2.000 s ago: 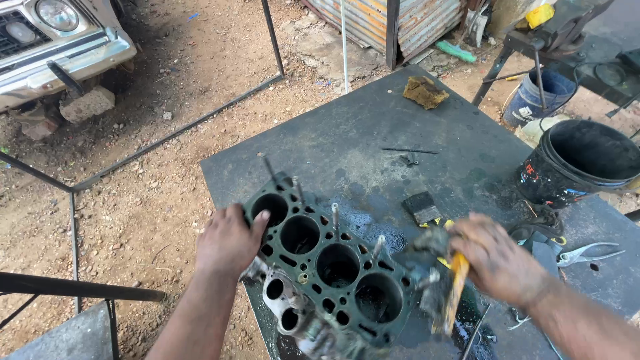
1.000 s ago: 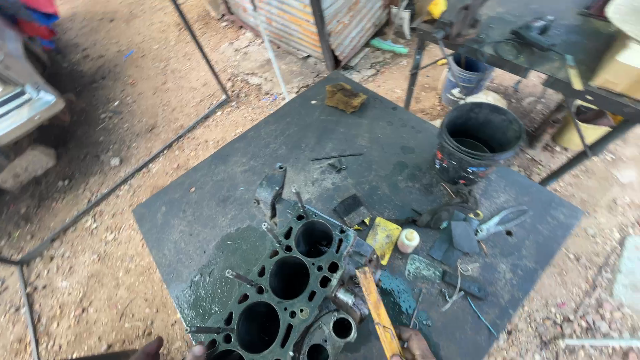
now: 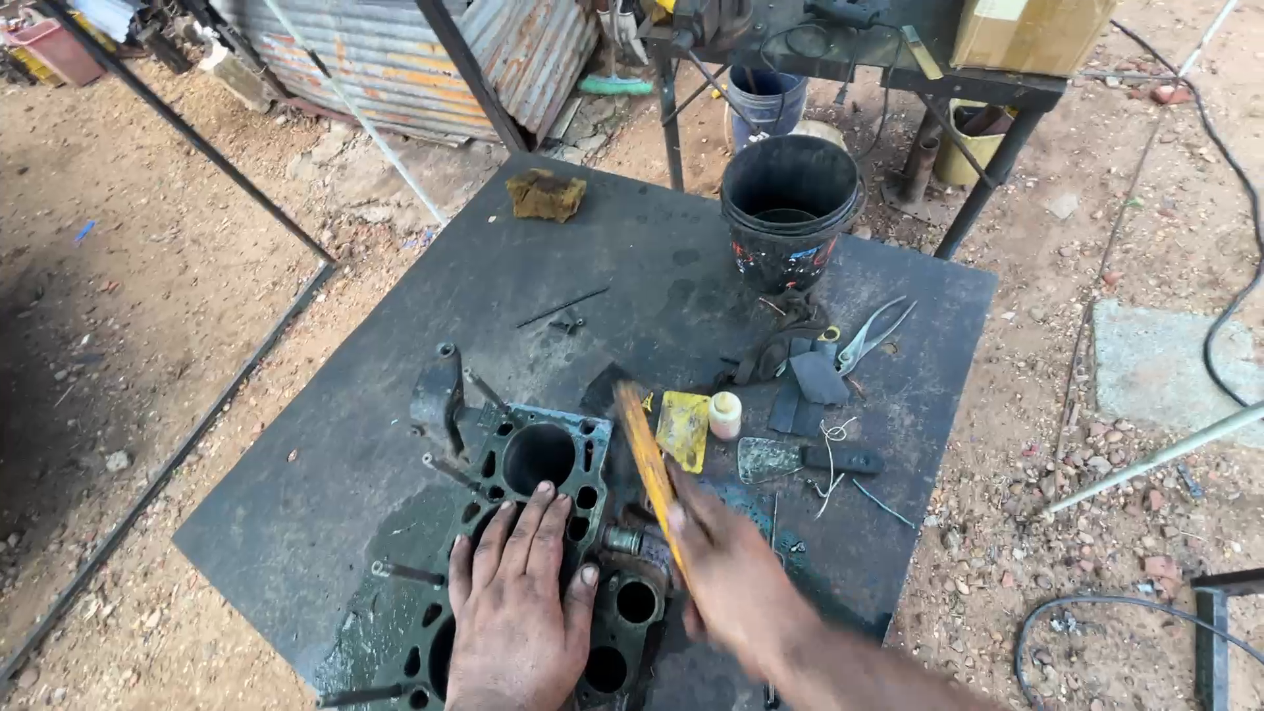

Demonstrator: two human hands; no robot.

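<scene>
A metal engine block (image 3: 595, 444) with open cylinder bores and upright studs lies on the dark tabletop (image 3: 415, 296). My left hand (image 3: 518, 602) rests flat on its upper face, fingers just below the far bore. My right hand (image 3: 726, 568) grips a yellow wooden handle (image 3: 647, 449) above the block's right side; what its far end carries is blurred. Beside the block is a metal part with round ports (image 3: 657, 568). Right of the handle lie a yellow plastic spreader (image 3: 683, 430), a small white bottle (image 3: 725, 415), a scraper (image 3: 770, 460) and pliers (image 3: 869, 341).
A black bucket (image 3: 790, 212) stands at the table's back right, near dark rags (image 3: 780, 351). A yellow-brown sponge (image 3: 545, 195) and a thin rod (image 3: 563, 308) lie farther back. Behind stands a metal workbench (image 3: 889, 74) with a cardboard box (image 3: 1032, 35).
My left hand has moved onto the middle of the block from its lower edge. The wooden handle, low beside the block a second ago, is now farther up in my right hand. The view has shifted.
</scene>
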